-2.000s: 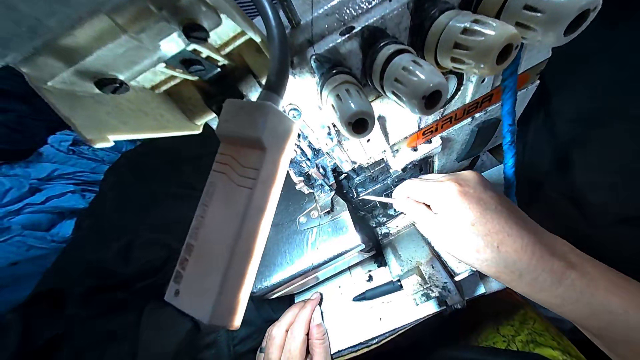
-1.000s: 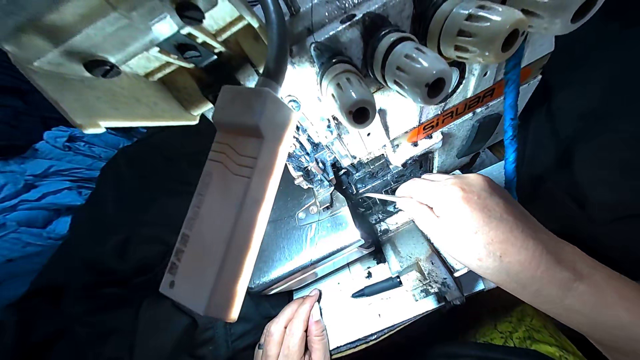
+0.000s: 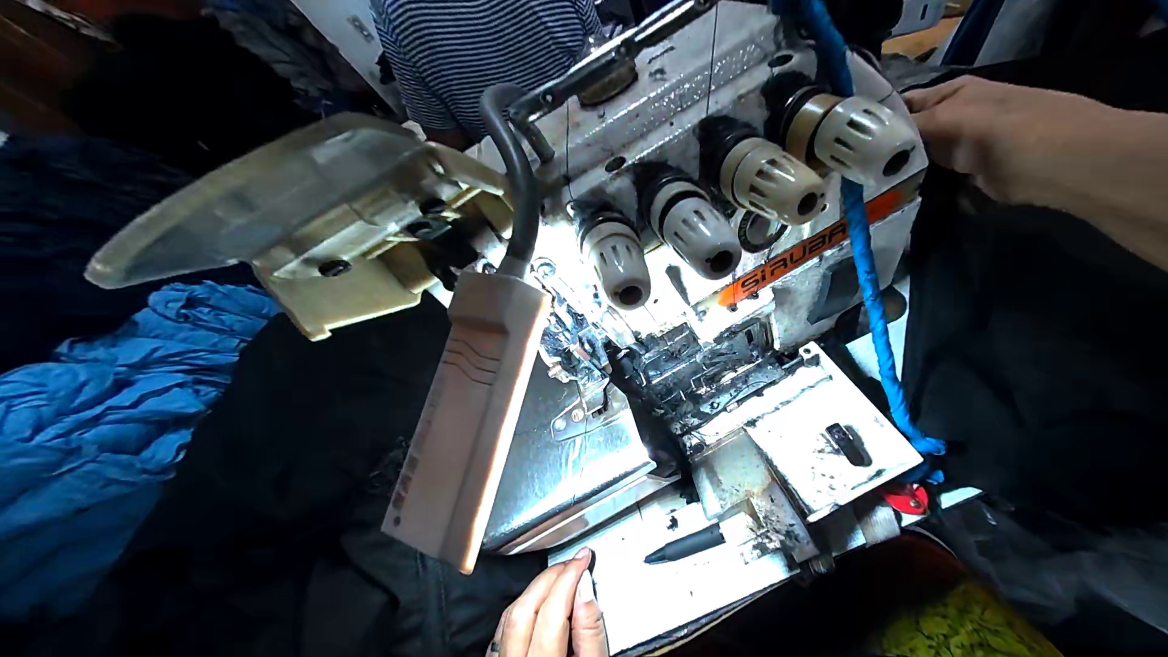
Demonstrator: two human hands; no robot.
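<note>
My left hand (image 3: pixel 552 610) rests at the front edge of the white table of a Siruba overlock sewing machine (image 3: pixel 675 274), near a black pen-like tool (image 3: pixel 684 545). Whether its fingers hold anything is not plain. My right hand (image 3: pixel 963 128) is at the machine's right end, beside the rightmost tension dial (image 3: pixel 862 141); its fingertips are partly hidden and blurred. The looper area (image 3: pixel 693 365) is exposed behind the opened front cover (image 3: pixel 835 433). Dark cloth or lint (image 3: pixel 652 420) lies along the gap next to the metal cloth plate (image 3: pixel 566 465).
A lamp (image 3: pixel 470 420) on a bendable neck hangs before the needle area. A cloudy plastic guard (image 3: pixel 274 192) juts out left. A blue cloth cord (image 3: pixel 867 265) hangs at the right. Blue fabric (image 3: pixel 173 365) lies left. A person in a striped shirt (image 3: pixel 484 55) is behind the machine.
My right hand has left the looper area, where it held a thin pointed tool, and moved up and right past the dials. My left hand stays at the table edge. The view has shifted back.
</note>
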